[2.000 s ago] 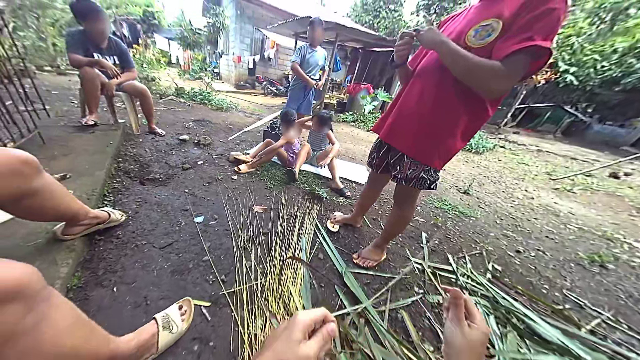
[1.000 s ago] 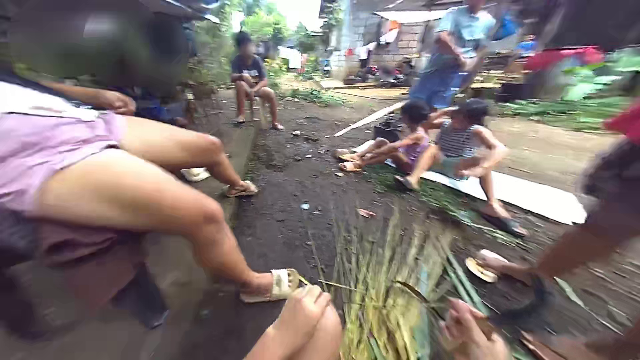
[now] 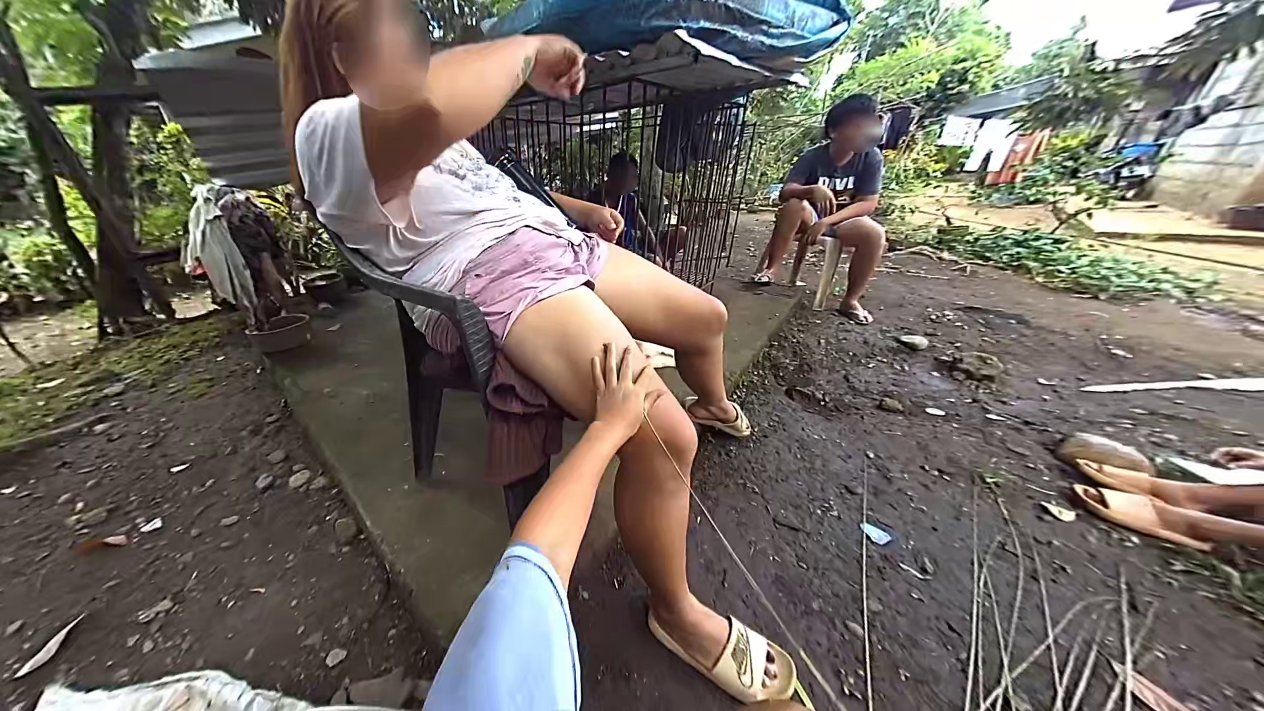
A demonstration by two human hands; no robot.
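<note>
My left hand (image 3: pixel 622 391) reaches forward and rests with spread fingers on the thigh, just above the knee, of a person (image 3: pixel 553 316) seated in a dark plastic armchair (image 3: pixel 459 311). A thin palm-leaf midrib (image 3: pixel 726 543) runs from beside its thumb down to the bottom edge; whether the thumb pins it is unclear. My right hand is out of view. More thin midribs (image 3: pixel 997 632) lie on the soil at the lower right. The seated person holds one arm raised and bent across the chest.
A concrete slab (image 3: pixel 385 444) carries the chair and a metal-bar cage (image 3: pixel 711 197) under a blue tarp (image 3: pixel 681 25). Another person (image 3: pixel 834 202) sits on a stool behind. Sandaled feet (image 3: pixel 1145 504) extend in from the right. A pale sack (image 3: pixel 178 691) lies at the lower left.
The view has swung far left. My left hand, earlier above the pile of leaf strips, is now on the seated person's leg. My right hand has left the view.
</note>
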